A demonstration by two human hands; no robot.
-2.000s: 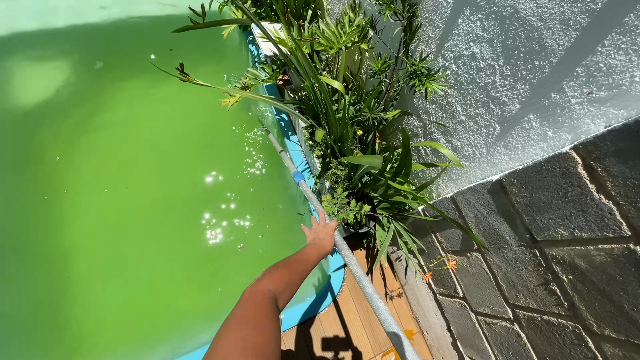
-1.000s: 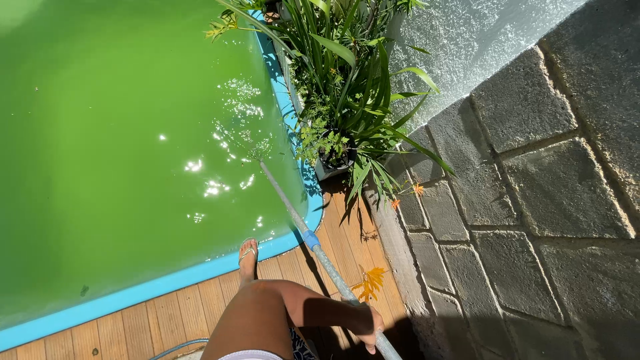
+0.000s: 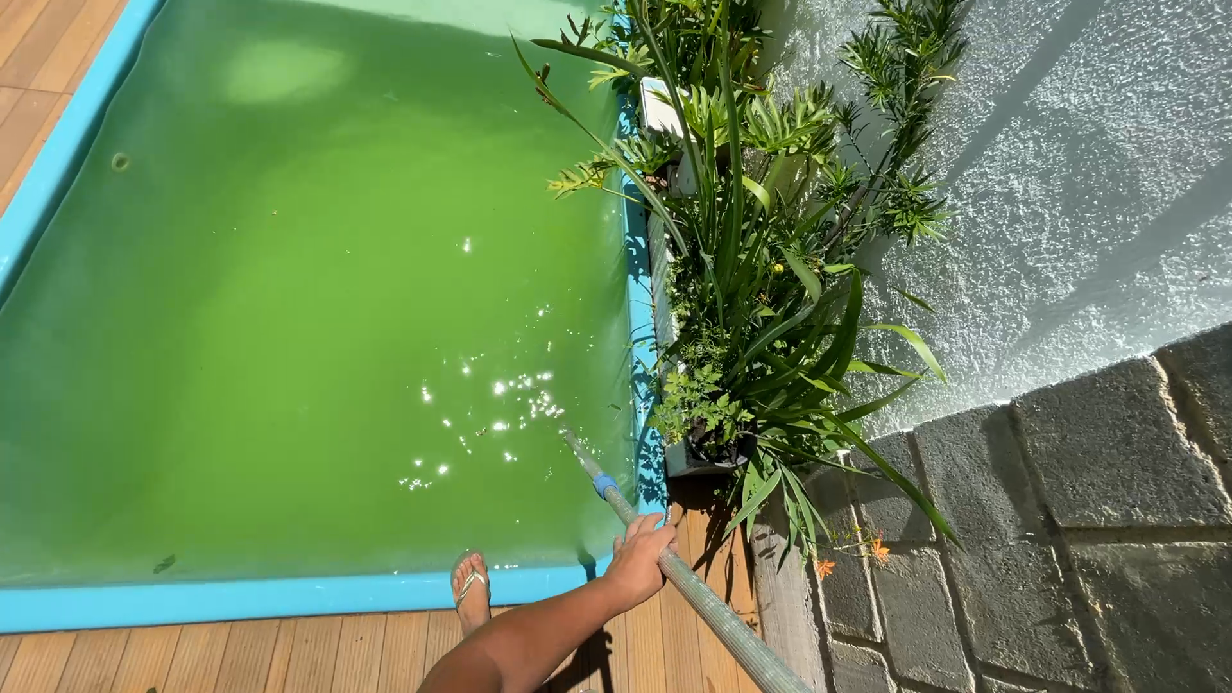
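Observation:
My left hand (image 3: pixel 640 560) is closed around a long grey telescopic pole (image 3: pixel 727 626), just inside the pool's near right corner. The pole slants from the lower right up over the pool edge, past a blue locking collar (image 3: pixel 604 484), and its far end dips into the green, cloudy water (image 3: pixel 337 337). Whatever is on that end is hidden under the water. My right hand is out of view, as is the pole's rear end.
The pool's light-blue rim (image 3: pixel 289 602) borders a wooden deck (image 3: pixel 337 654). A foot in a flip-flop (image 3: pixel 472 587) rests at the rim. Planters with leafy plants (image 3: pixel 741 318) line the right side, beside a rough white wall (image 3: pixel 1059 192) and grey stone blocks (image 3: pixel 1001 539).
From one second ago, my left hand has moved forward along with the pole, from above the deck to the pool corner. The view has shifted, showing more of the pool's far side.

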